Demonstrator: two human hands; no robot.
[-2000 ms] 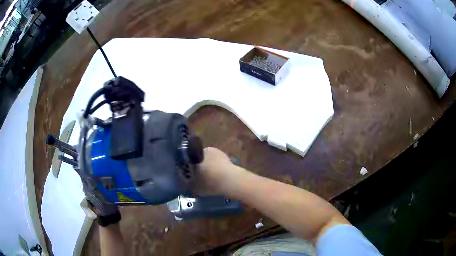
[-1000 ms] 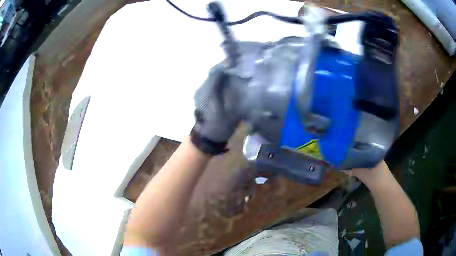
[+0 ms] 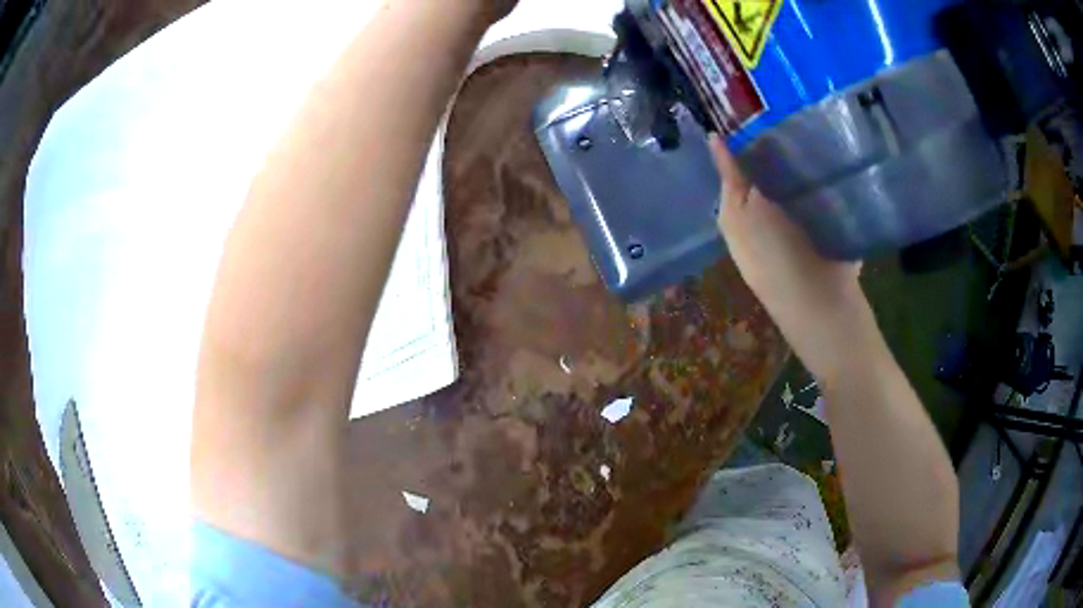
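The cutting machine's blue and grey motor housing fills the upper right, with a yellow warning triangle on it. Its flat grey base plate with screws lies over the brown table. My right hand is at the underside of the housing; its fingers are mostly hidden behind it. My left forearm reaches up across the white layered stack; my left hand is cut off by the top edge. The stack has a curved inner edge at the top, and thin lines show on its lower corner.
Small white offcuts lie on the brown table. A curved grey strip is on the stack at lower left. More scraps lie on the dark green floor at right, with dark metal frames beyond. My light trousers are at the table edge.
The machine has moved up and right in view and its base plate shows more fully. My gloved left hand has left the picture at the top. The box of grains is out of view.
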